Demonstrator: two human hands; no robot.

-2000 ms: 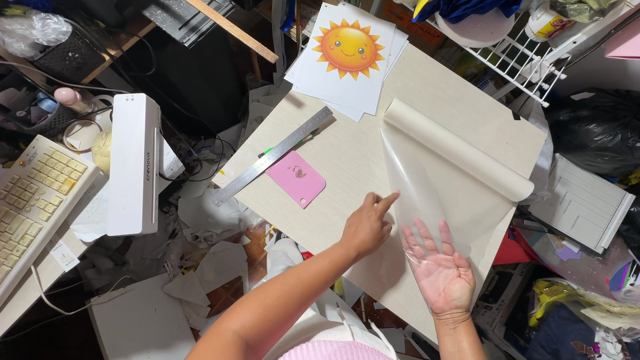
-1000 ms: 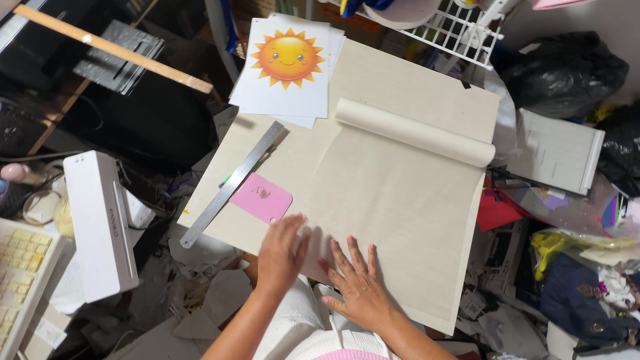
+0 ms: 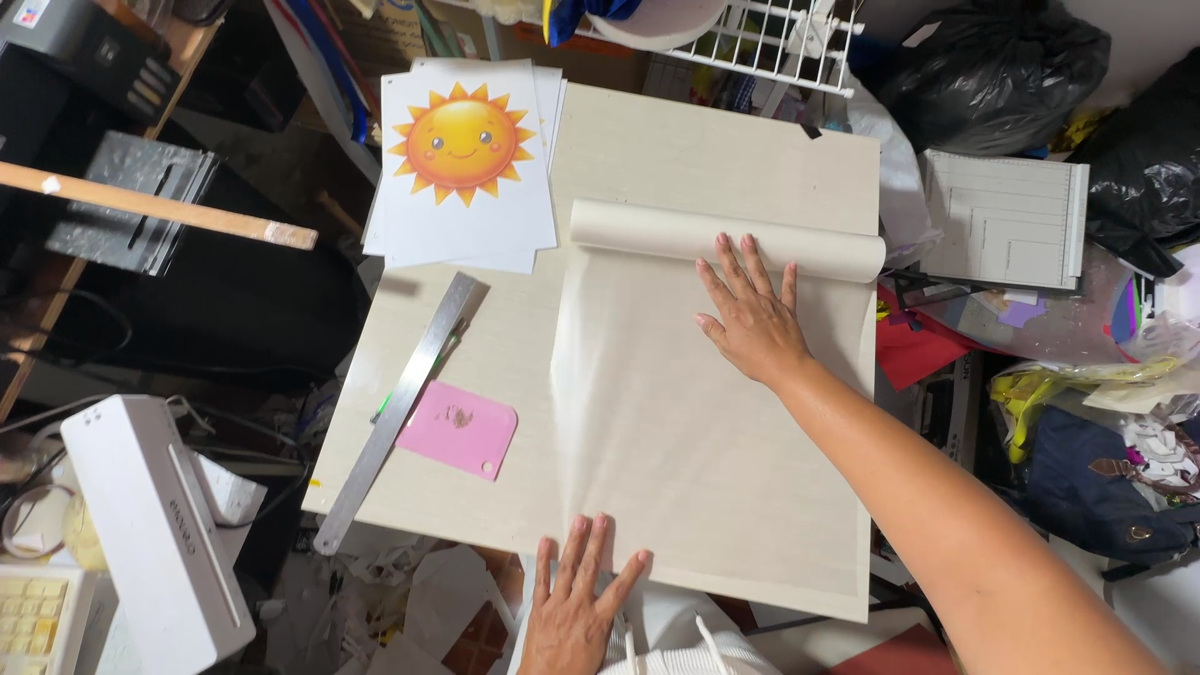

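A sheet of translucent film lies spread over the cream board, its far end rolled into a tube. My right hand rests on the film with fingers spread, the fingertips touching the roll. My left hand lies palm down at the near edge of the board, by the film's lower left corner. Left of the film are a pink plastic scraper and a steel ruler, with a thin green-ended tool partly hidden under the ruler. Printed sheets with a smiling sun lie at the far left corner.
A white wire rack stands beyond the board. At right are a paper trimmer, black plastic bags and a dark blue bag. At left are a wooden strip, a white machine and a keyboard.
My right hand has moved from the near part of the film up to the roll. My left hand, near the scraper one second ago, now rests at the board's near edge.
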